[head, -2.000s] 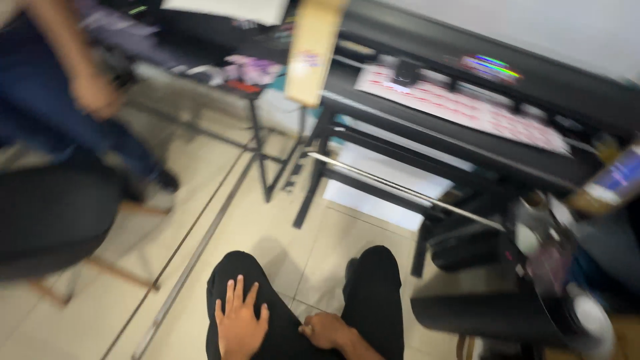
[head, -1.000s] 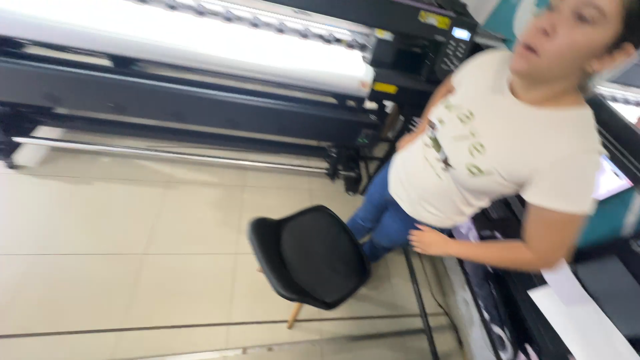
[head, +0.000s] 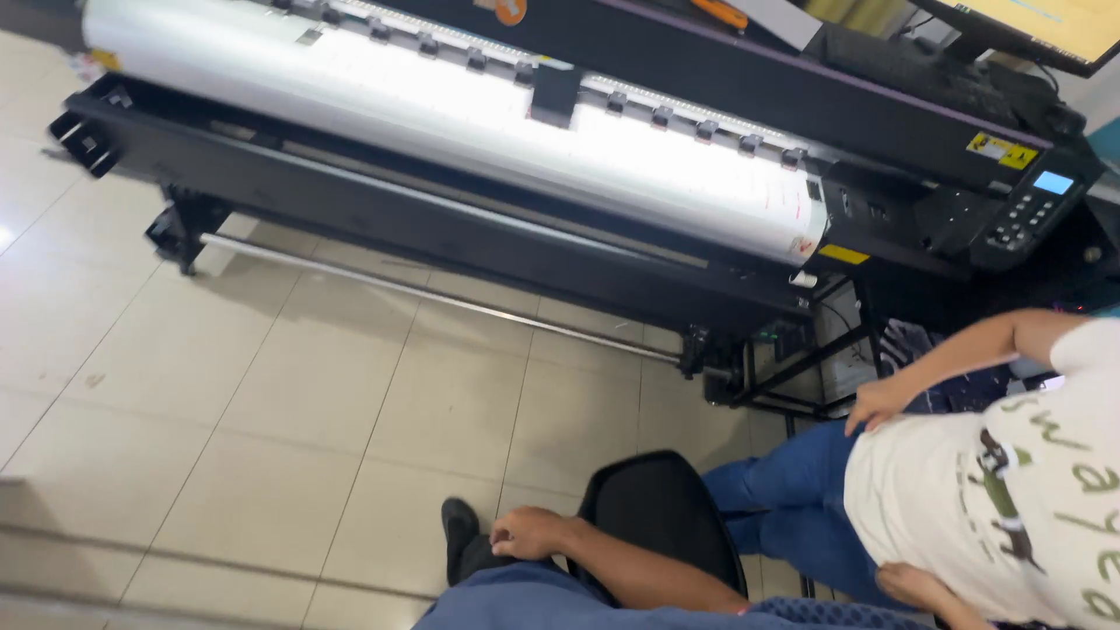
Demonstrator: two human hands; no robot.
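Note:
My right hand is low in the head view, its fingers loosely curled over my dark trouser leg. Nothing shows in it, though its palm side is hidden. My forearm passes over the edge of a black chair. My left hand is out of view. Beyond the floor stands a wide-format printer with white print media lying across its lit platen. Red marks show near the media's right end. A control panel with a small lit screen sits at the printer's right end.
A person in a cream printed shirt and blue jeans stands at the right, beside the chair. A metal bar runs low along the printer. An orange utility knife lies on the printer top, near a monitor.
The view has swung strongly, from my lap to the wide printer. Both my hands were on my legs two seconds ago; only the right one shows now. The other person's face has left the view.

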